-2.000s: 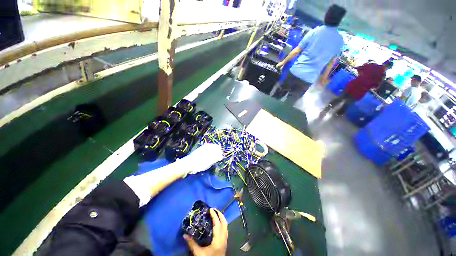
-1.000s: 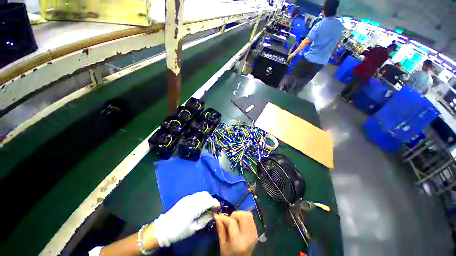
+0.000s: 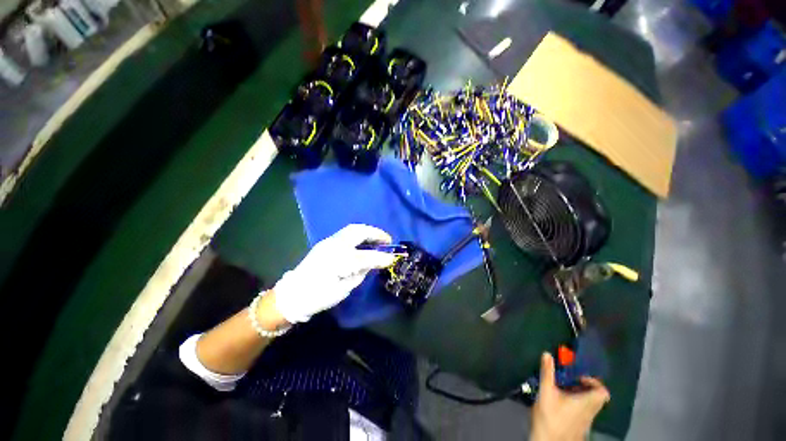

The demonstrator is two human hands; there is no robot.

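Observation:
My left hand (image 3: pixel 332 271), in a white glove, pinches a wire lead (image 3: pixel 386 249) with a blue part over the near-left edge of a black housing (image 3: pixel 414 274). Yellow wire and shiny metal show inside the housing, which sits on a blue cloth (image 3: pixel 345 207). My bare right hand (image 3: pixel 569 405) is at the bottom right, cut off by the picture's edge. Its thumb and fingers are around the blue handle of a soldering gun (image 3: pixel 566 355) with an orange-red part. The grip is partly blurred.
Several black housings (image 3: pixel 355 138) stand at the conveyor rail (image 3: pixel 207 215). A wire pile (image 3: pixel 470 129) and tape roll (image 3: pixel 543 133) lie behind the cloth. Pliers (image 3: pixel 485 250), a round fan (image 3: pixel 552 215), a yellow-handled tool (image 3: pixel 622 271) and cardboard (image 3: pixel 595 112) are on the right. A dark cable (image 3: pixel 465 398) hangs in front.
My right hand has left the housing and moved right to the soldering gun. My left hand stays at the housing, now with the wire lead visible. The view has tilted down.

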